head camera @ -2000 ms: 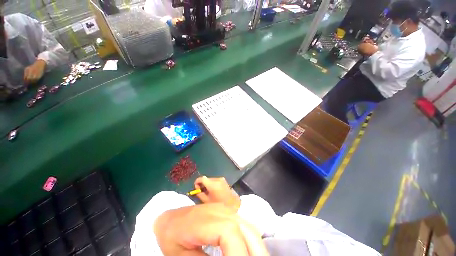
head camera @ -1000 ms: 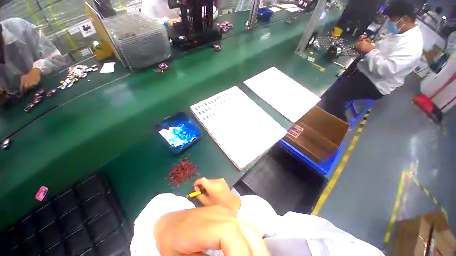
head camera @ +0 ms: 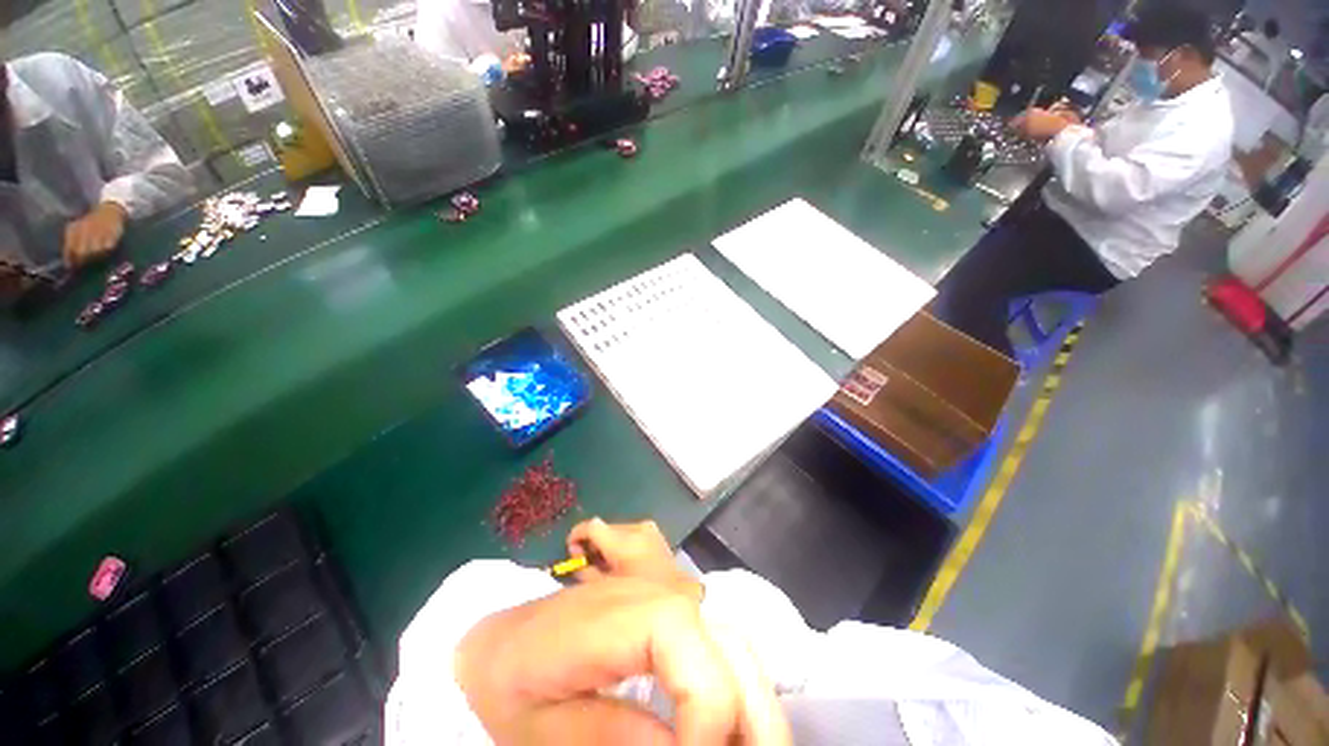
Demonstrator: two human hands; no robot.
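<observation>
My right hand [head camera: 630,552] holds a yellow pen-sized tool [head camera: 570,566] just in front of the small red parts. My left hand [head camera: 620,663] is large and close to the camera at the bottom centre, its fingers bent; what is inside it is hidden. A loose pile of dark-red small parts [head camera: 535,503] lies on the green bench beyond my hands. A pink housing [head camera: 108,577] lies alone at the far left, beside the black blister tray [head camera: 219,619].
A dark-blue parts box [head camera: 526,386] holds blue and white pieces. Two white parts trays [head camera: 714,382] [head camera: 825,274] lie right of it. A black bin [head camera: 828,528] and open carton [head camera: 933,386] stand at the bench edge. A seated person [head camera: 1151,161] is far right; another works upper left.
The pink housing has shifted left and toward me, and small parts farther back on the green surface have also moved left. My hands have hardly moved.
</observation>
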